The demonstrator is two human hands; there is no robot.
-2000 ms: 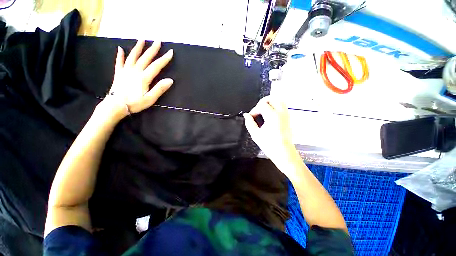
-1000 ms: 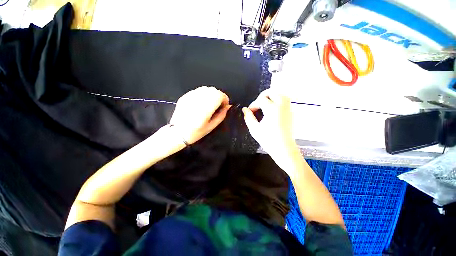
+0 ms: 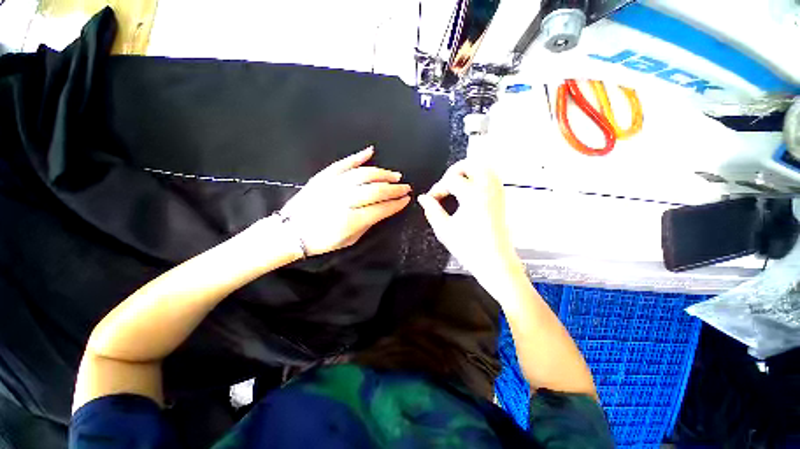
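Observation:
The black garment (image 3: pixel 263 118) lies flat on the sewing machine table, with a pale stitch line across it, and spreads over the left side and lap. Its right edge reaches the presser foot (image 3: pixel 432 86). My left hand (image 3: pixel 338 206) lies on the garment over the stitch line, fingers apart, pointing right. My right hand (image 3: pixel 465 206) is at the garment's right edge with thumb and forefinger pinched on the fabric edge; the exact grip is too small to see clearly. Speckled fleecy fabric (image 3: pixel 423 245) shows below between the hands.
The white Jack sewing machine (image 3: pixel 693 53) stands at the upper right. Red (image 3: pixel 586 123) and orange (image 3: pixel 621 110) scissor handles lie beside it. A smartphone (image 3: pixel 710 235) is at the right table edge, a clear plastic bag (image 3: pixel 746 307) hangs below, and a blue crate (image 3: pixel 614 351) stands under the edge.
My left hand moved right from the flat panel to beside my right hand, closed its fingers there, then opened them and drew back slightly left. My right hand has stayed at the fabric edge.

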